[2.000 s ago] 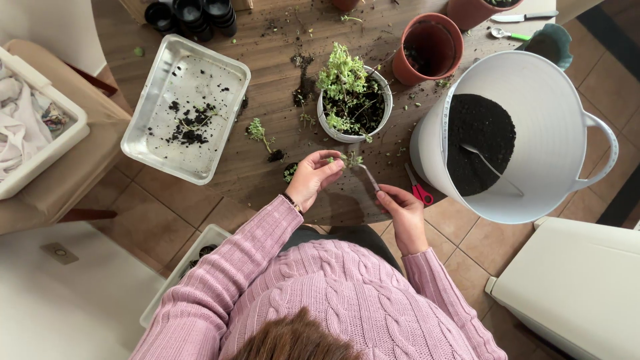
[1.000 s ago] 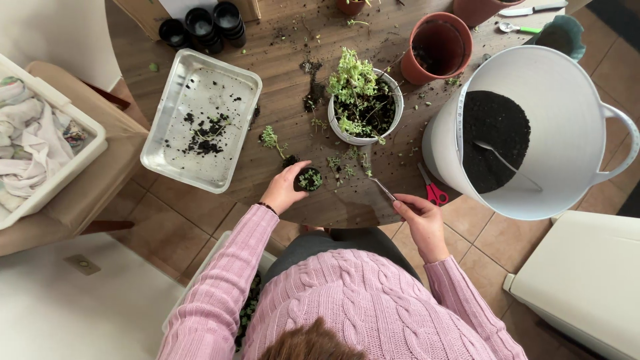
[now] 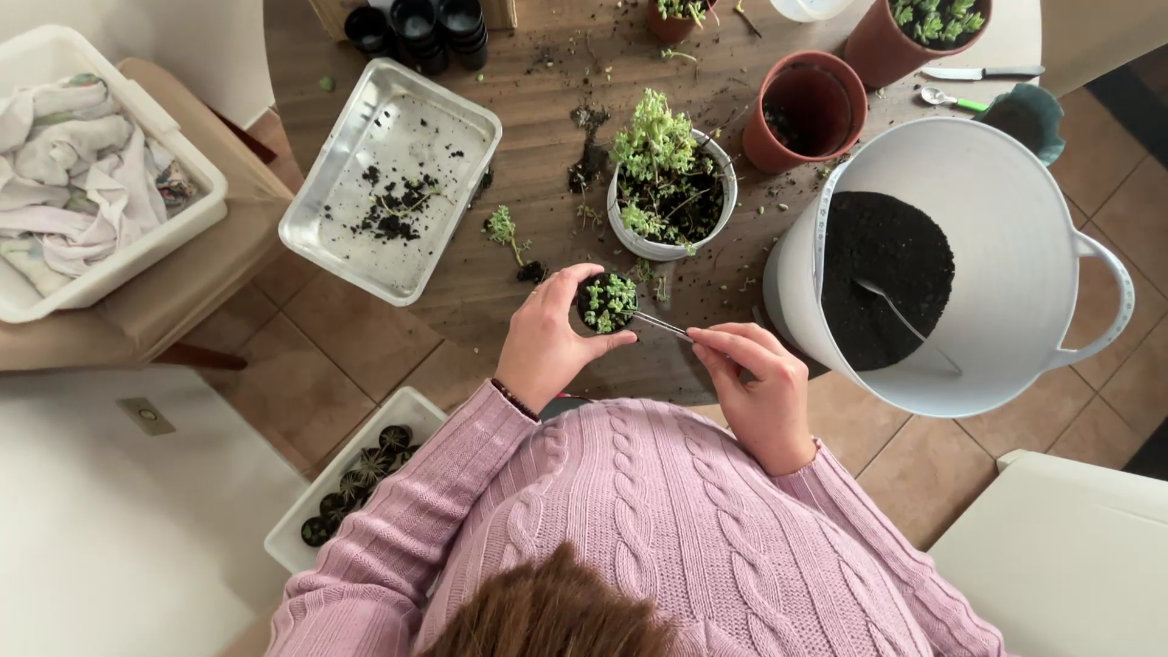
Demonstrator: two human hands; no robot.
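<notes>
My left hand (image 3: 552,333) curls around a small black pot (image 3: 609,303) of soil with green succulent sprigs in it. Thin metal tweezers (image 3: 663,324) are pinched in the fingers of my right hand (image 3: 757,388), their tips at the right edge of that pot. Just beyond stands a white pot (image 3: 673,182) holding a fuller succulent and dark soil. A loose cutting with a root clump (image 3: 506,237) lies on the table left of it. On the right, a white tub (image 3: 995,265) holds dark soil and a metal utensil (image 3: 903,324).
A metal tray (image 3: 392,182) with scattered soil is at the left, below stacked black pots (image 3: 418,27). An empty terracotta-coloured pot (image 3: 805,109), a knife (image 3: 984,72) and a green-handled spoon (image 3: 952,100) lie at the back right. A white bin of cloths (image 3: 91,173) rests on a chair.
Two seconds ago my left hand held a green sprig; it then took hold of the small black pot. My right hand has brought the tweezers to this pot.
</notes>
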